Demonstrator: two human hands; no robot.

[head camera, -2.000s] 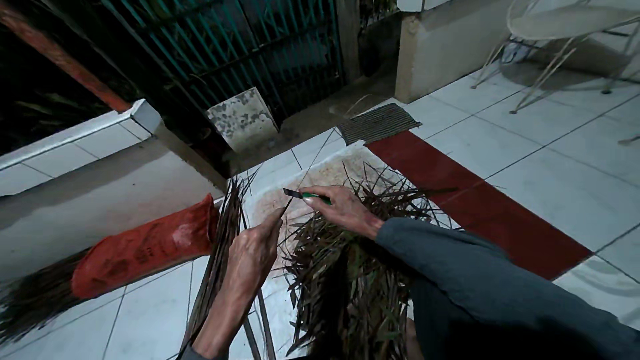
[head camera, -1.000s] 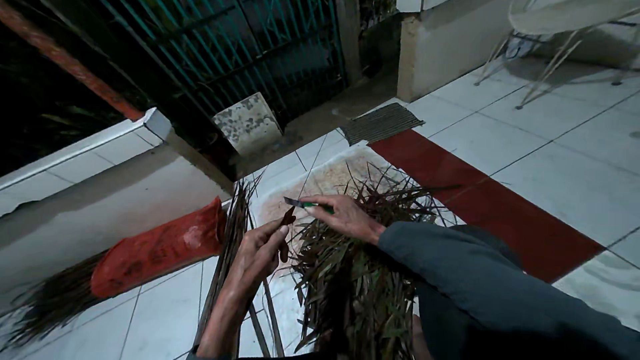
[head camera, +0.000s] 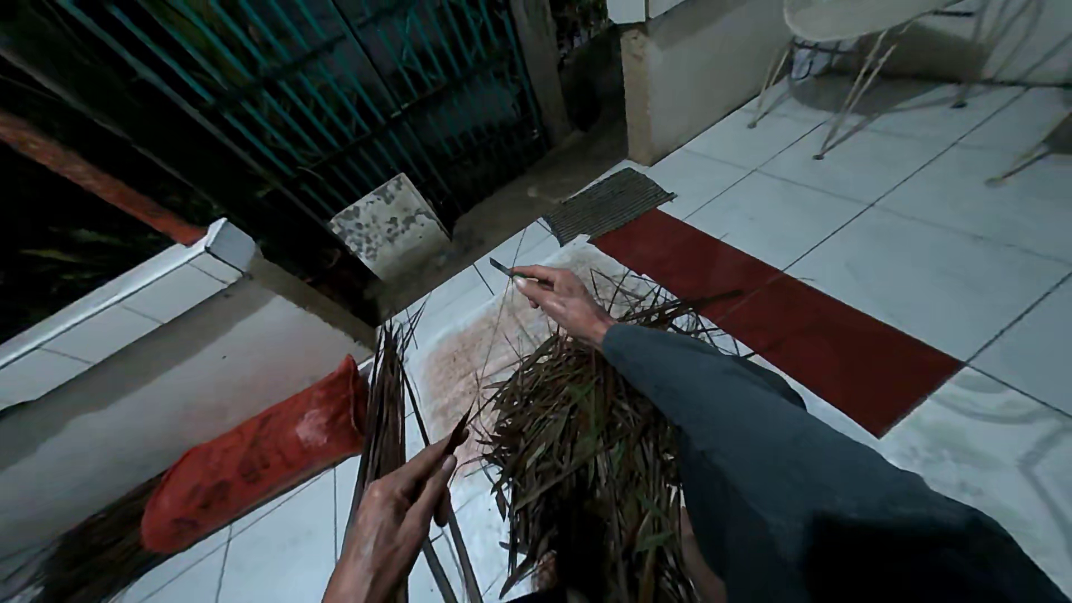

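My right hand (head camera: 565,301), in a grey sleeve, holds a small knife (head camera: 502,268) with its blade pointing up and left, above the far part of a stained pale sheet (head camera: 469,347). Lower and to the left, my left hand (head camera: 402,511) pinches a dark, narrow leaf piece (head camera: 459,429) between thumb and fingers. A large heap of dark, dry leaf strips (head camera: 586,444) lies below my right forearm. Long dark stalks (head camera: 385,419) stand in a bundle just left of the sheet, partly behind my left hand.
A red sack (head camera: 260,461) with stalks sticking out lies by the low wall (head camera: 193,360) at left. Ahead are a speckled block (head camera: 392,228), a green barred gate (head camera: 402,100) and a ribbed mat (head camera: 607,205). A metal-legged chair (head camera: 854,92) stands on the tiles at upper right.
My hands were close together with the blade near the held piece; now they are well apart. My left hand has moved down toward me, and the knife hand is farther away.
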